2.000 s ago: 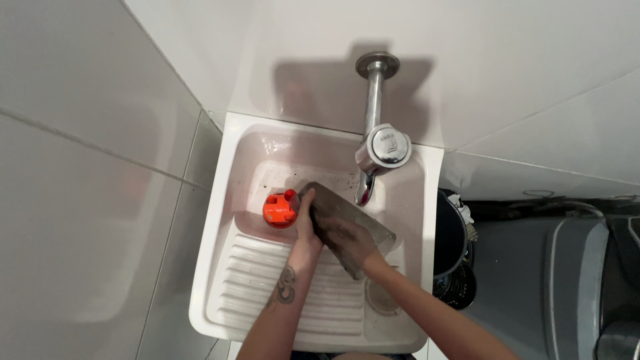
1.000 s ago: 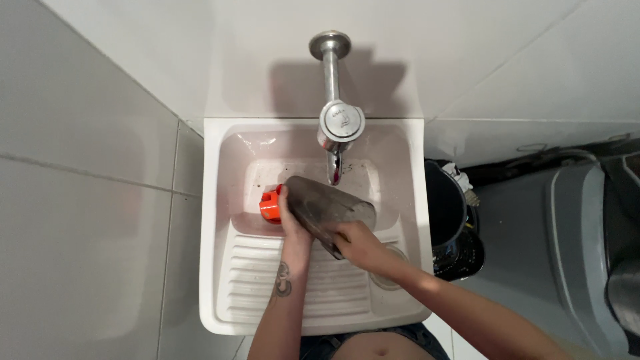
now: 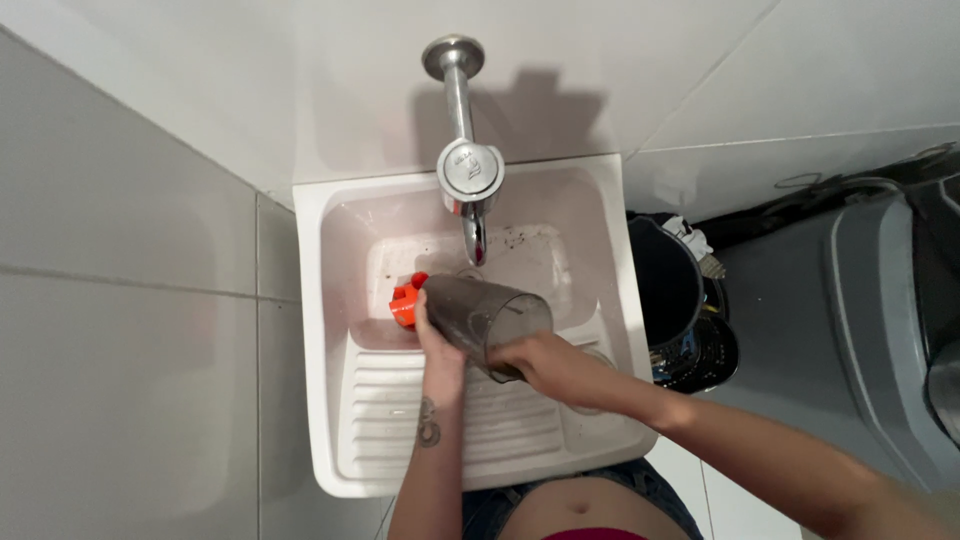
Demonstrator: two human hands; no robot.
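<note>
A smoky, see-through plastic container (image 3: 469, 311) lies tilted over the laundry sink (image 3: 324, 420), its wide mouth toward the lower right. My left hand (image 3: 435, 330) holds it from below and the left, near its narrower end. At the mouth is my right hand (image 3: 525, 356), its fingers reaching inside the rim; whether they hold something in there is hidden. An orange-red plastic part (image 3: 405, 304) sits beside my left hand, against the container's narrow end; I cannot tell if it is attached. The chrome faucet (image 3: 476, 232) stands above the container, with no water visibly flowing.
Ribbed washboard (image 3: 390, 412) forms the sink's near part, with a round clear item (image 3: 600, 360) partly behind my right wrist. Dark specks dot the basin floor. Right of the sink stand a black bucket (image 3: 664, 281), a black basket (image 3: 712, 352) and a large grey appliance or bin (image 3: 787, 322).
The container has turned so that its open mouth shows toward the right. My right hand has moved from the container's outer side to its mouth, fingers inside.
</note>
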